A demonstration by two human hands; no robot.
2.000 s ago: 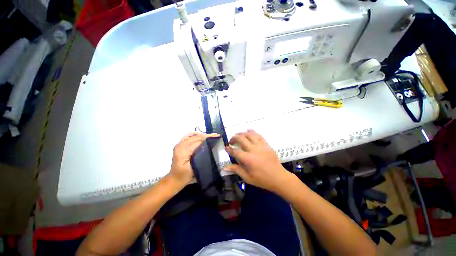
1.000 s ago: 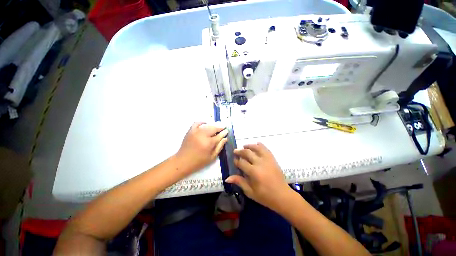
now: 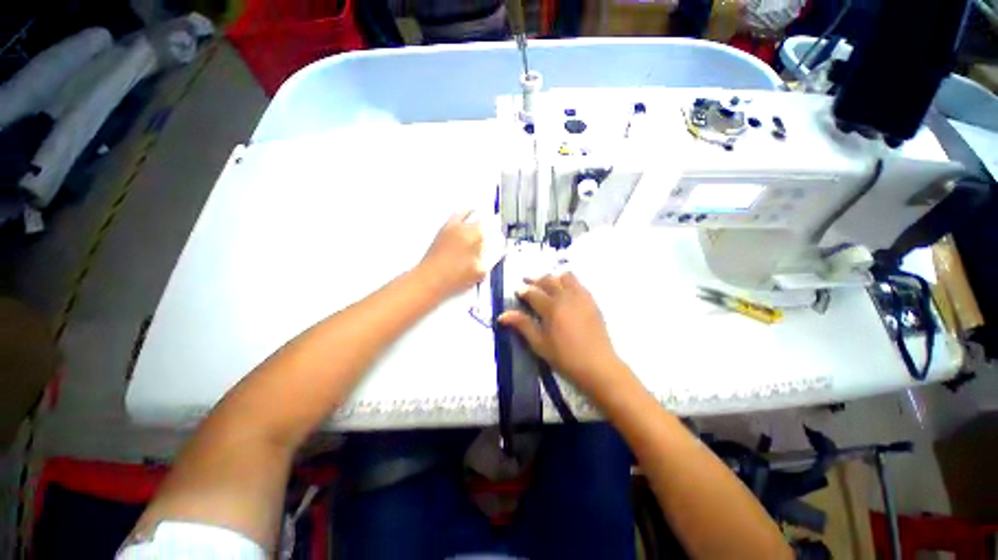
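A dark strap piece [image 3: 523, 377] runs from under the needle area of the white sewing machine [image 3: 700, 142] towards me and hangs over the table's front edge. A narrow dark tape [image 3: 557, 392] shows beside it. My right hand [image 3: 560, 319] lies on the strap just in front of the needle area, fingers bent, pressing it to the table. My left hand [image 3: 457, 254] is at the left of the needle area, its fingers curled; what its fingertips touch is too blurred to tell.
Yellow thread snips [image 3: 744, 306] lie right of the needle. A dark control box with a black cable [image 3: 904, 306] is at the table's right. A pale blue tray-like rim [image 3: 438, 82] stands behind the white table [image 3: 274, 273]. Dark strips hang below at right.
My left hand has moved forward off the strap to the needle's left side. My right hand has moved forward along the strap, closer to the needle. The view has shifted.
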